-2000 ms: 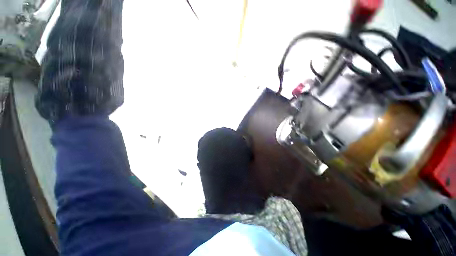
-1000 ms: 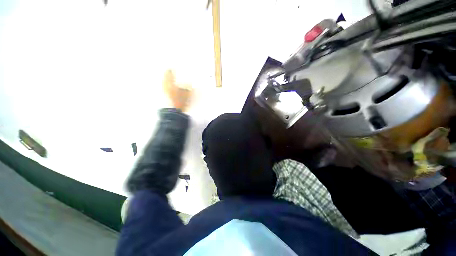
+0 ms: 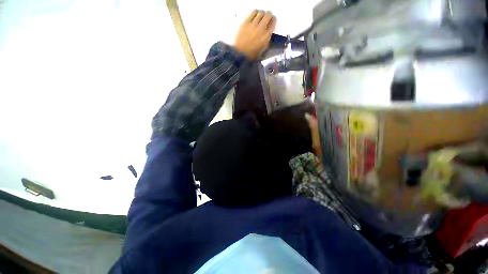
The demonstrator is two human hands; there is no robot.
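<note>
The cutting machine's grey motor body (image 3: 396, 123) fills the right side, with an orange band, labels and yellowed tape. Its shiny base plate (image 3: 283, 85) lies flat beside it, on the left. My left hand (image 3: 256, 35), in a dark sleeve, rests palm down with bent fingers at the fabric lay's edge, just above and left of the base plate; whether it grips anything does not show. A small part of my right hand (image 3: 314, 131) shows below the base plate; the motor hides the rest. White marker paper (image 3: 80, 96) covers the lay.
A yellowish strip (image 3: 182, 35) lies on the paper above my left arm. A flat dark weight (image 3: 37, 188) lies at the lower left. Small dark offcuts (image 3: 132, 170) lie on the paper. A red housing (image 3: 465, 227) shows at the lower right.
My left hand has moved from over the paper up and right to beside the base plate. The motor body now looms larger at the right, and the strip shows further left.
</note>
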